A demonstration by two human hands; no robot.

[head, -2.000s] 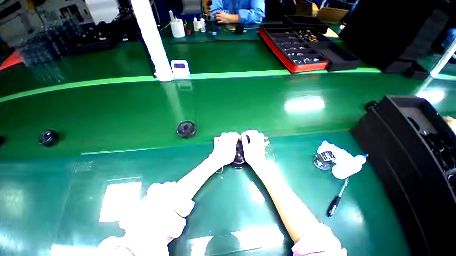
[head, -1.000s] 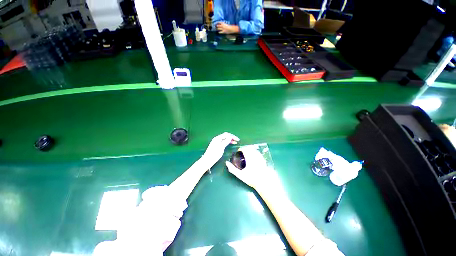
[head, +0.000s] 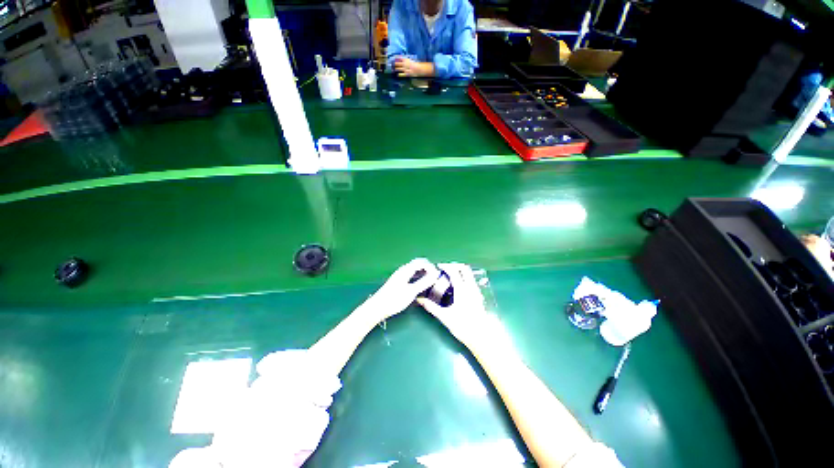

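A round black part (head: 442, 291) is held between my two hands at the middle of the bench, tilted on its side. My right hand (head: 462, 304) is closed around its right side. My left hand (head: 402, 287) touches its left side with the fingertips; whether they grip something small there cannot be told. A clear sheet (head: 486, 291) lies just right of my right hand. Another round black part (head: 312, 260) stands on the green strip to the left, and one more (head: 71, 271) stands farther left.
At right lie a crumpled white cloth (head: 629, 320), a clear round jar (head: 582, 313) and a pen (head: 606, 391). Deep black trays (head: 722, 311) stand beyond. White paper (head: 212, 395) lies left. Across are a white post (head: 285, 96), a small timer (head: 333, 154), a red-edged tray (head: 498, 126) and a person (head: 432, 41).
My left hand came off the part and is now back against it. The part is tilted in my right hand. The loose black parts on the strip have shifted left in view.
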